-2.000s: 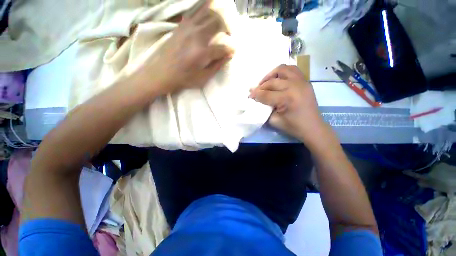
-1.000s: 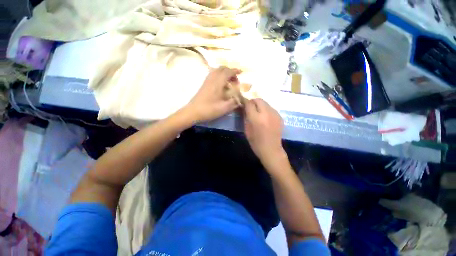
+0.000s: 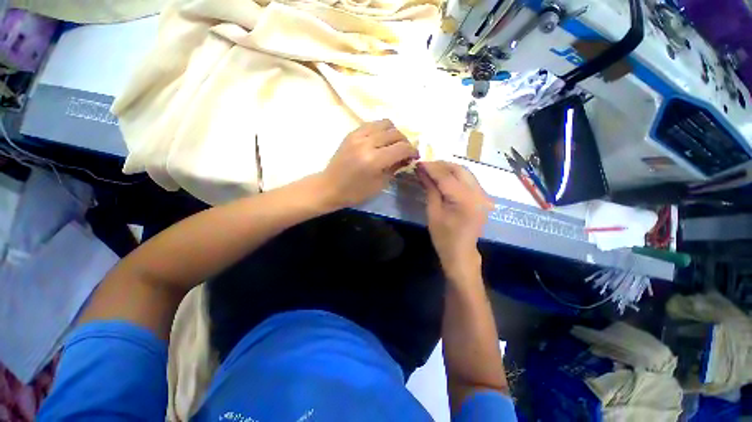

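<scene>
A large cream garment piece (image 3: 239,107) lies in soft folds on the left and middle of the white machine table. My left hand (image 3: 371,163) pinches a small part of its edge near the table's front edge. My right hand (image 3: 452,198) is just right of it, its fingertips pinched on the same small bit of cloth edge. The two hands almost touch. The exact layers between the fingers are too small to tell.
The sewing machine (image 3: 610,70) stands at upper right. A black phone (image 3: 567,152), thread snips (image 3: 529,177), a red stick on white scrap (image 3: 608,229) and a tan patch (image 3: 475,146) lie right of my hands. A printed ruler (image 3: 536,224) runs along the front edge.
The view has turned, showing more of the machine. My hands, first apart on the cloth, have come together at its edge by the table front. The cloth has been shifted and spread to the left.
</scene>
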